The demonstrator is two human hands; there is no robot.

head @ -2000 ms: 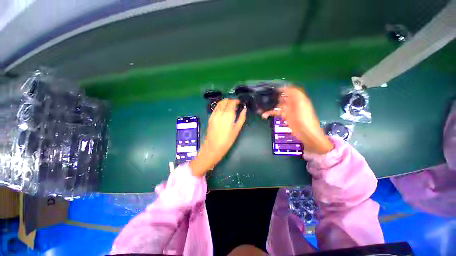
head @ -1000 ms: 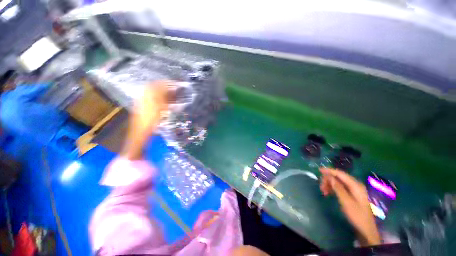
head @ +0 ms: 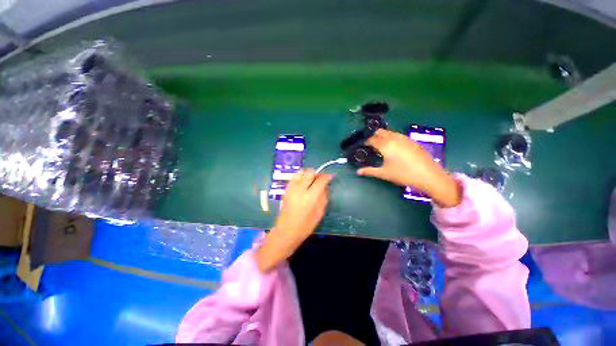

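Observation:
My right hand [head: 400, 159] holds an open black charging case [head: 363, 155] by its right side, between the two phones. My left hand [head: 304, 203] has its fingers closed on a thin white cable [head: 329, 164], whose plug end is at the left edge of this case; whether it is plugged in I cannot tell. A second open black case [head: 374, 122] stands just behind. The left phone [head: 289, 162] and right phone [head: 429, 145] show purple-and-white screens. My right hand partly covers the view toward the right phone.
A large stack of clear blister trays [head: 88, 135] fills the left of the bench. Black cases in clear bags [head: 515, 147] lie at right, near a pale slanting post [head: 574, 100]. A small yellowish strip [head: 264, 201] lies by the left phone. Another person's pink sleeve [head: 574, 274] shows at lower right.
The view has swung back from the tray stack to the phones. My left hand has come from the stack to the white cable. My right hand has moved onto the front case.

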